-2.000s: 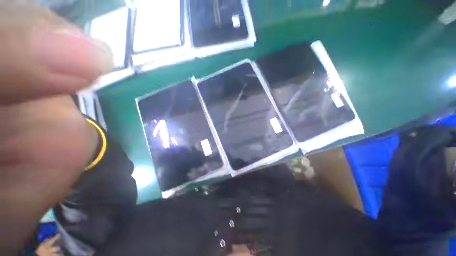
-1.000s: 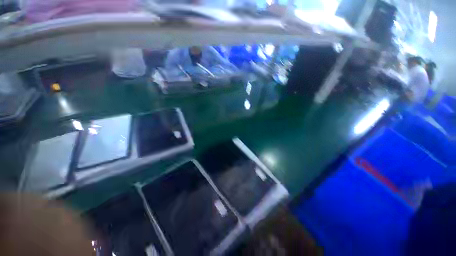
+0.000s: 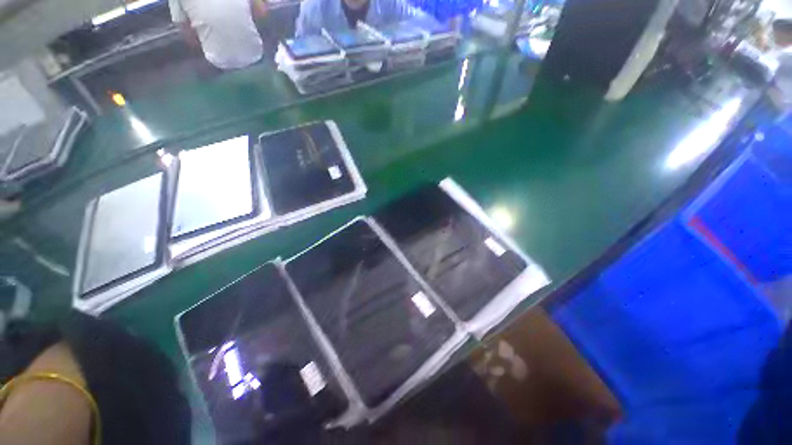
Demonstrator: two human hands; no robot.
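Observation:
Three dark tablets lie side by side in the near row, on pale sheets with edges sticking out: left tablet, middle tablet, right tablet. Each has a small white label. Behind them is a row with two tablets with bright, whitish screens and one dark tablet. My left hand shows only as a wrist part with a yellow band at the bottom left; its fingers are cut off by the edge. It touches no tablet in view. My right hand is not in view.
Blue crates stand at the right, by the edge of the green bench mat. A brown patch with pale bits lies at the near edge. More tablet stacks stand at the far side before a person in light blue. Another stack is at far left.
The view has swung up and settled, showing the far side and crates. My left hand, large near the camera before, has dropped to the bottom left corner. The tablets keep their layout.

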